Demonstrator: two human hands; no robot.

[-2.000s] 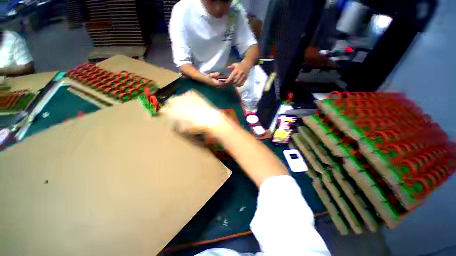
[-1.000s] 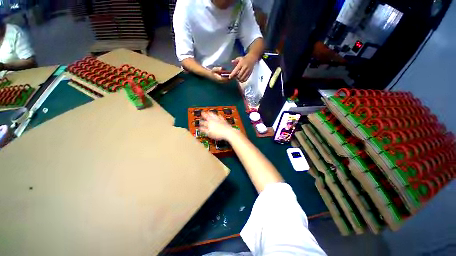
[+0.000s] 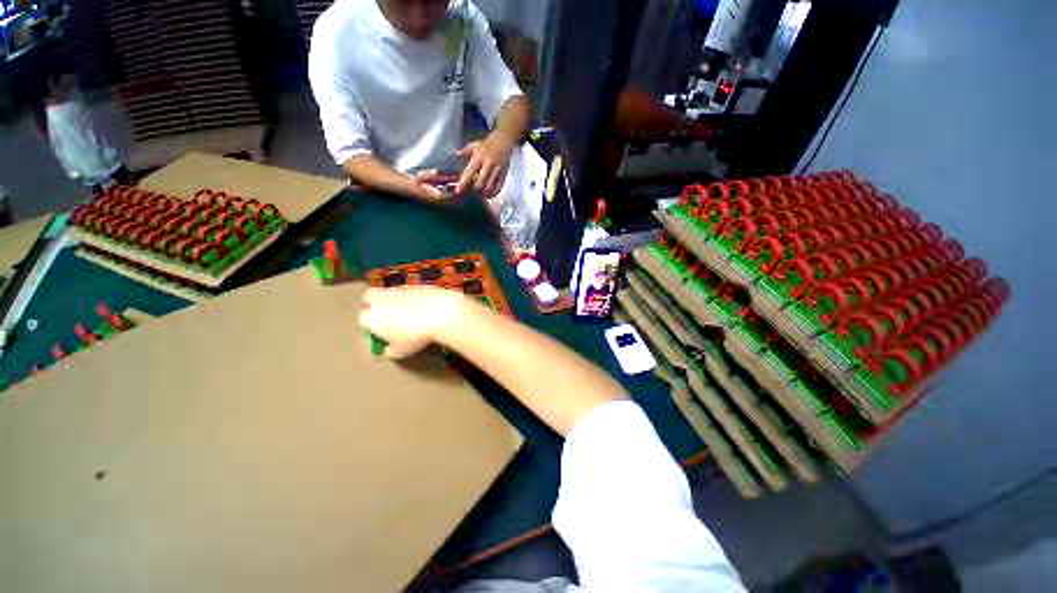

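My right hand (image 3: 406, 321) reaches in from the lower right, over the far edge of a large tan cardboard sheet (image 3: 255, 440). Its fingers are closed on a small green circuit board (image 3: 377, 344), mostly hidden under them. The orange-red fixture (image 3: 473, 272) lies just beyond the hand; dark pockets show, and its near part is hidden by my hand and forearm. A green board with a red loop (image 3: 332, 269) stands at the cardboard's far edge. My left hand is not in view.
Stacked board layers (image 3: 811, 313) with red loops stand at right. A propped phone (image 3: 597, 284), a white device (image 3: 629, 349) and two white discs (image 3: 537, 282) lie before them. More looped boards (image 3: 174, 226) sit at left. A person in white (image 3: 406, 93) is opposite.
My right hand has moved from over the fixture back to the cardboard edge, with a green board now at its fingers. The camera view has turned right.
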